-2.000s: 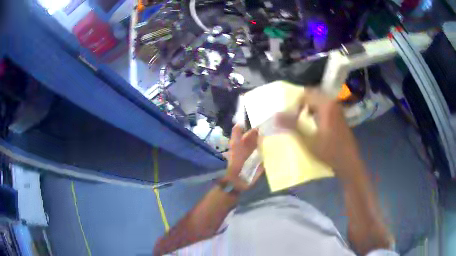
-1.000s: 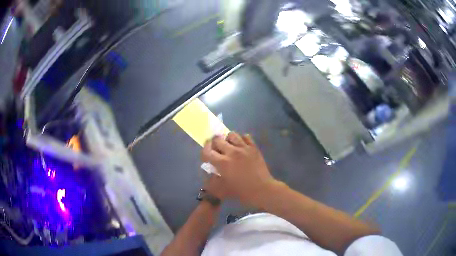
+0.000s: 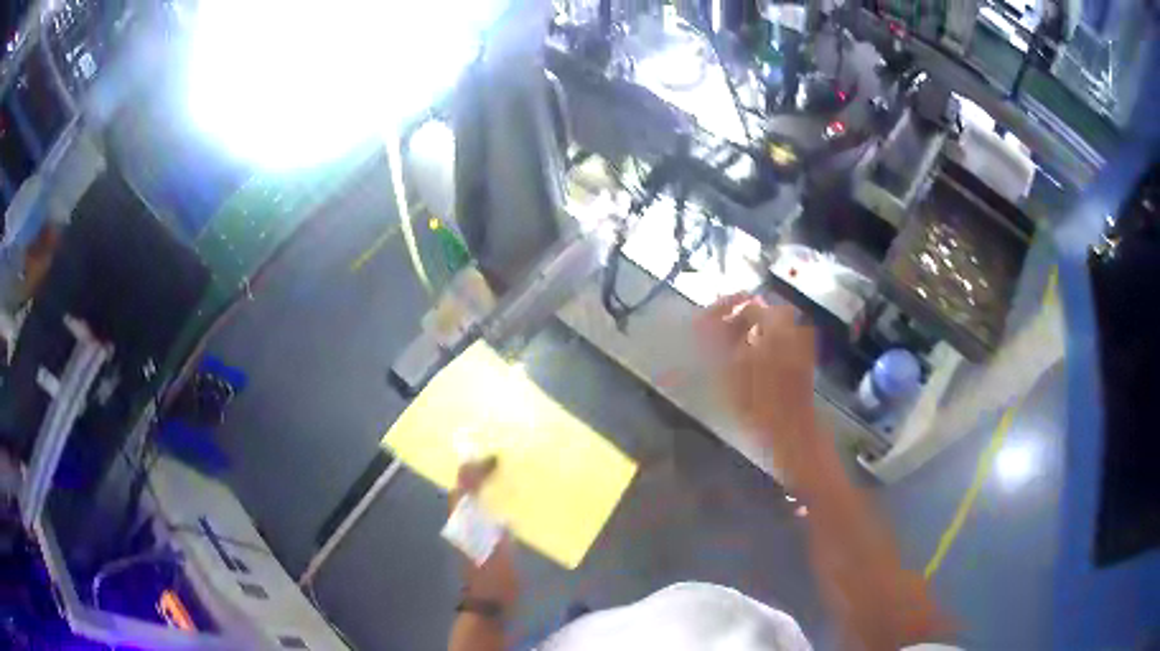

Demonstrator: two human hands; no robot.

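Note:
A yellow paper sheet (image 3: 547, 471) is held out flat in front of my body, at the lower middle. My left hand (image 3: 478, 490) grips its lower left edge, thumb on top. A small white paper slip (image 3: 473, 530) lies against that hand, below the thumb. My right hand (image 3: 761, 337) is raised apart from the sheet, over the edge of a machine table. Its fingers are bent and blurred; whether it holds something small cannot be told.
A machine (image 3: 712, 191) with hoses and fixtures stands ahead. A shallow box of loose small parts (image 3: 957, 261) and a blue-and-white round object (image 3: 890, 379) are at right. A blue-framed panel stands at far right, a white machine base (image 3: 242, 560) at lower left.
The hands were together over the sheet; now my right hand has moved away to the right and up, and the sheet lies open in my left hand. The view has turned.

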